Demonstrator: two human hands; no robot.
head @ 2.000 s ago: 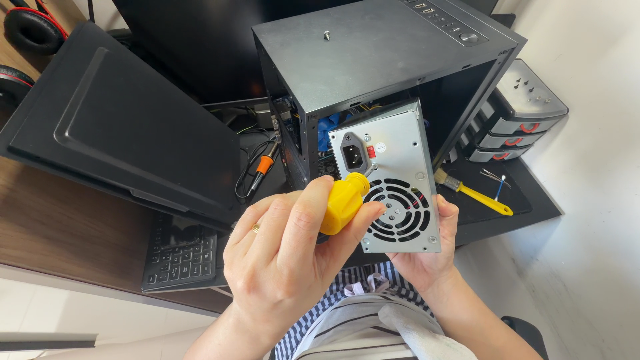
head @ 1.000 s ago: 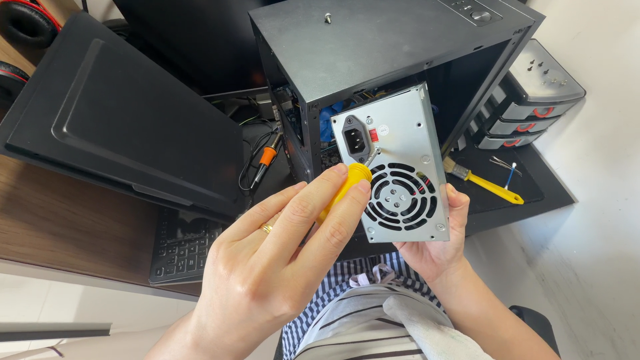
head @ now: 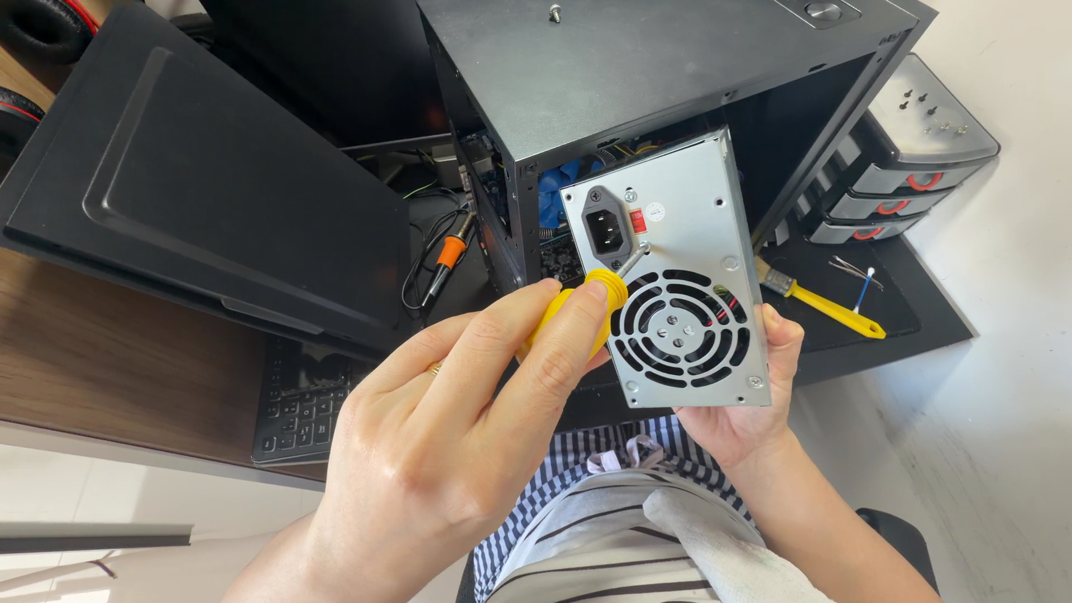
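My left hand [head: 461, 419] is closed around the yellow handle of a short screwdriver [head: 607, 297]. Its metal shaft slants up to a screw on the back panel of a computer power supply [head: 691, 209], just below the black power socket [head: 606, 230]. From the lower right, my right hand [head: 749, 398] grips the power supply, its thumb along the side edge and the other fingers mostly hidden underneath. The silver unit is tilted in front of the open black computer case [head: 653, 67], with the round slotted fan grille toward me. Inside the case a blue fan [head: 554, 194] partly shows.
A small drawer unit [head: 938, 151] with loose screws on top stands right. A yellow-handled brush [head: 837, 312] and a cotton swab [head: 864, 289] lie below it. A loose screw [head: 554, 12] rests on the case. Left are a black panel [head: 226, 184], an orange-handled tool [head: 450, 251] and a keyboard [head: 297, 410].
Both hands keep their holds. The screwdriver has tilted, and its shaft, largely hidden two seconds ago, shows more plainly now at the screw.
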